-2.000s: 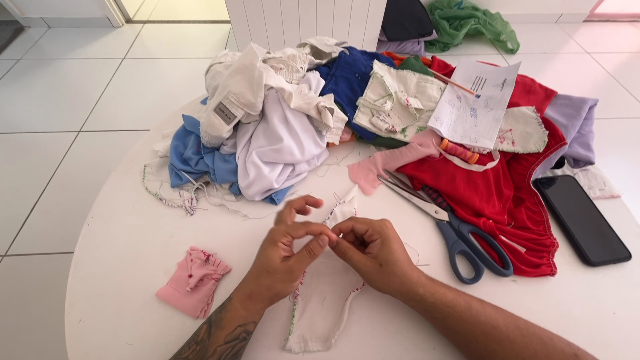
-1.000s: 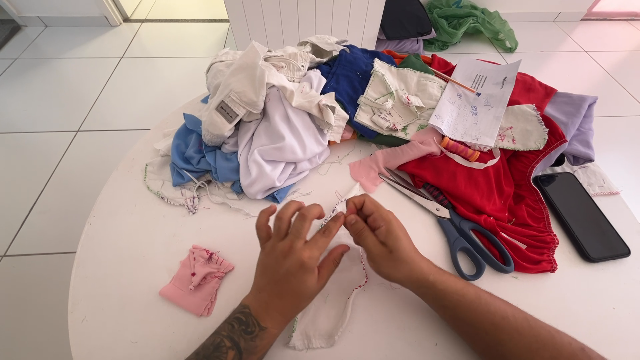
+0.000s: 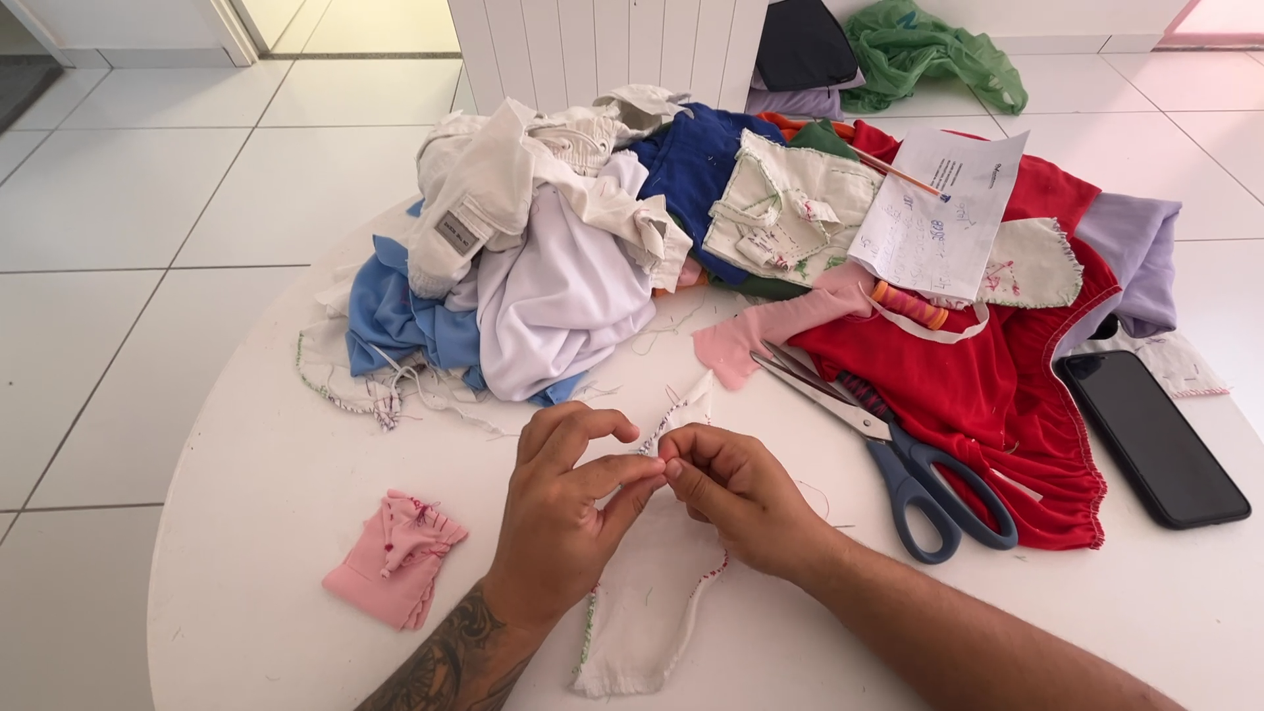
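Observation:
A strip of white fabric with coloured stitching along its edges lies on the white table, under both hands. Above it, my left hand pinches thumb and forefinger together, its other fingers curled and apart. My right hand touches those fingertips with its own closed thumb and forefinger. Whatever is between the fingertips is too small to make out, perhaps thread. A thin needle seems to lie just right of my right hand, near a loop of thread. Scissors with dark blue handles rest farther right, slightly open.
A folded pink cloth piece is at the left. Behind the hands are piled white garments, blue cloth, red cloth, a written paper, a pencil and a thread spool. A black phone lies at the right.
My left hand's fingers, spread over the fabric a second ago, have drawn into a pinch that meets my right fingertips. The pile and scissors have not moved.

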